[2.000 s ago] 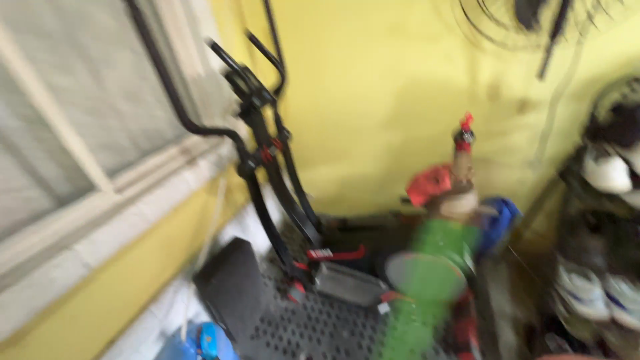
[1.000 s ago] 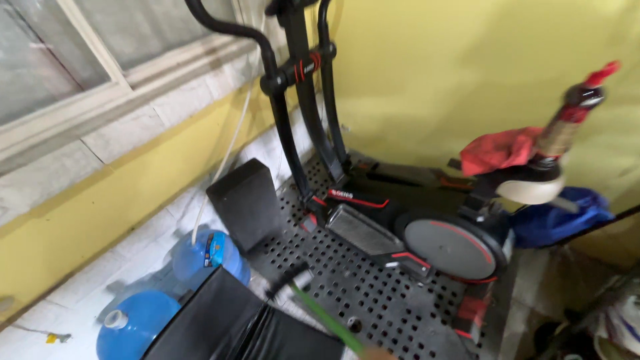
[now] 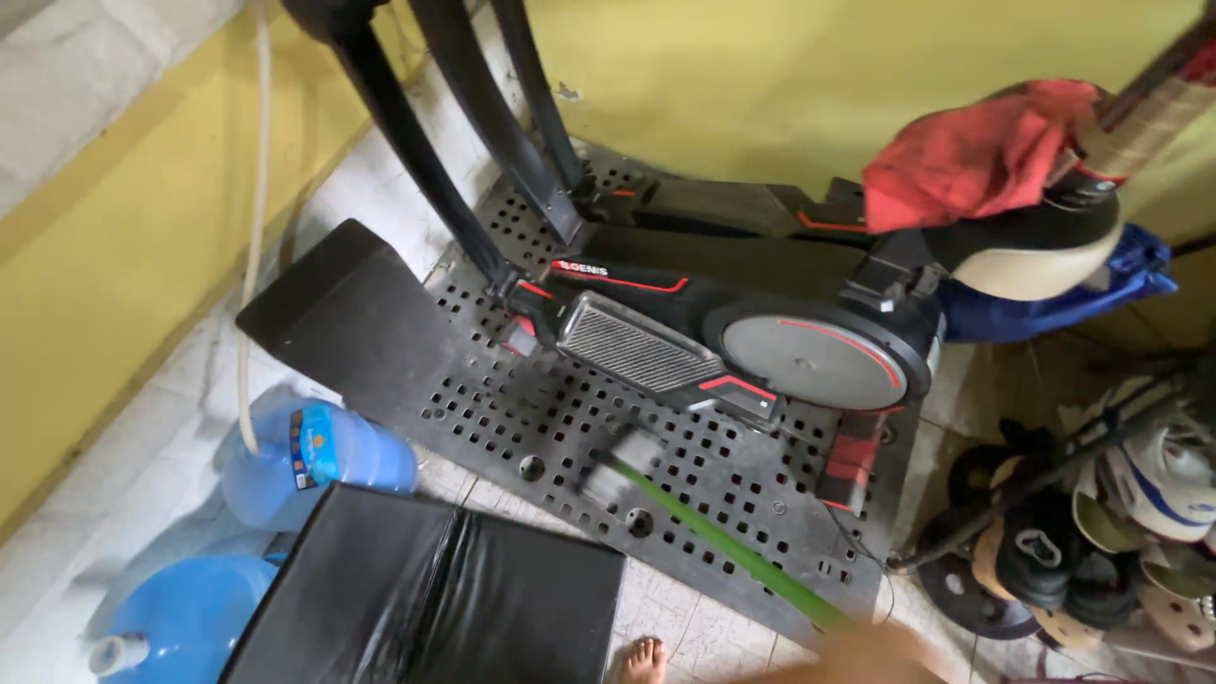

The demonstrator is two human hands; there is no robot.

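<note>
At the lower right edge, blurred and partly cut off, my right hand is closed around the green handle of a long-handled cleaning tool. Its blurred grey-and-dark head is over the black perforated platform, beside the elliptical trainer. Whether the head touches the platform is hard to tell. My left hand is out of view. The trainer's near footplate and round grey side cover lie just beyond the head.
Blue water jugs and a folded black padded mat occupy the lower left. A black panel leans near the wall. Shoes crowd the right. A red cloth and a bottle are at the trainer's rear. A bare foot shows below.
The view has moved down and closer to the platform. The tool's head has moved from beside the black mat toward the trainer's footplate since one second ago.
</note>
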